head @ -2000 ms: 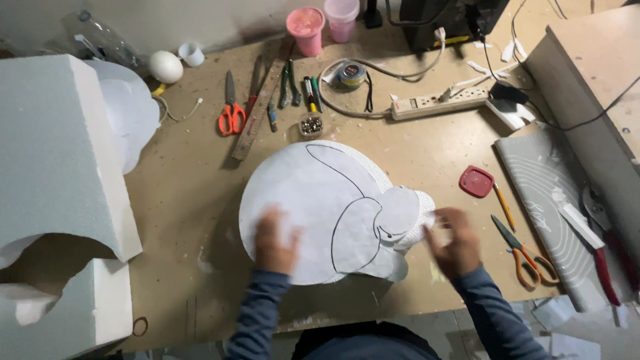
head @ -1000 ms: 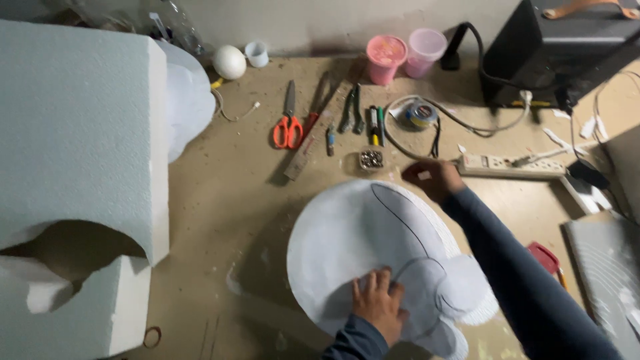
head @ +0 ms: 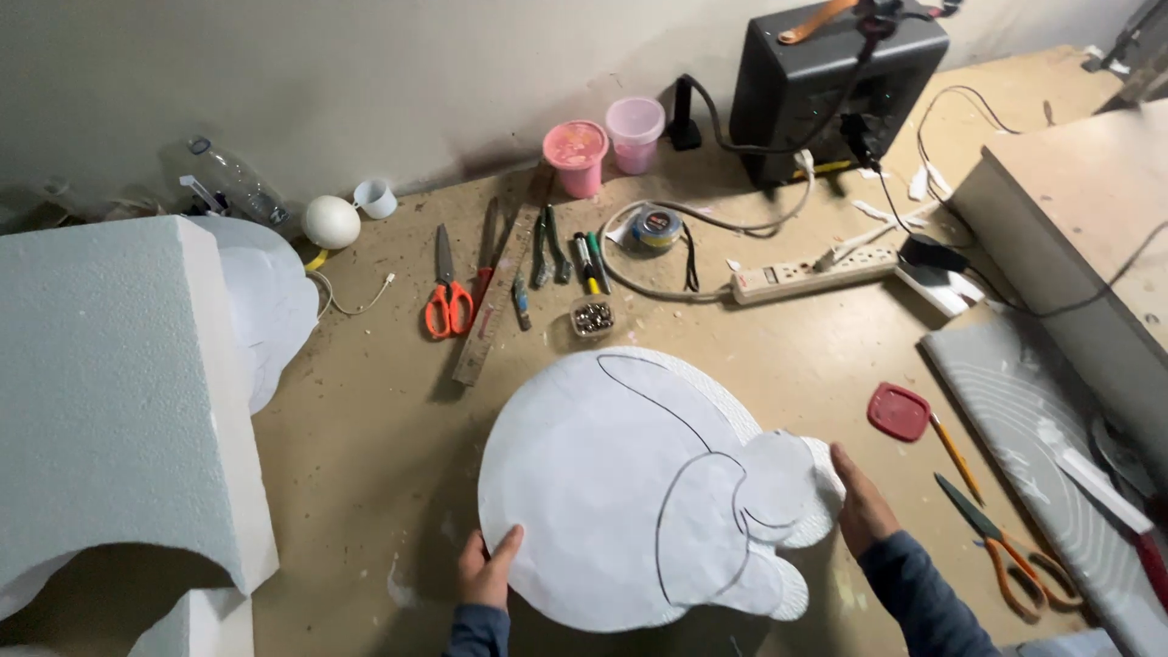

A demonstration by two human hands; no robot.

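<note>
A large rounded foam cutout [head: 584,484] faced with white paper, with black curved lines drawn on it, lies in front of me. My left hand [head: 488,566] grips its lower left edge, thumb on top. At the small rounded lobe on its right side, my right hand [head: 862,502] holds the edge, fingers partly hidden. Just beyond the cutout stands a small clear box of metal pins [head: 593,317]. Orange-handled scissors [head: 447,297], a ruler [head: 484,333], pliers [head: 550,246] and markers [head: 590,260] lie behind it.
A big foam block [head: 100,383] with a curved cut-out fills the left. At right are a red lid [head: 899,411], a pencil [head: 958,459], more scissors [head: 1008,547] and a grey mat [head: 1022,438]. A power strip [head: 812,276], tape measure [head: 657,227] and pink tubs [head: 577,157] stand farther back.
My right hand has moved from near the pin box to the cutout's right lobe. My left hand has gone from lying on the cutout's face to its left edge.
</note>
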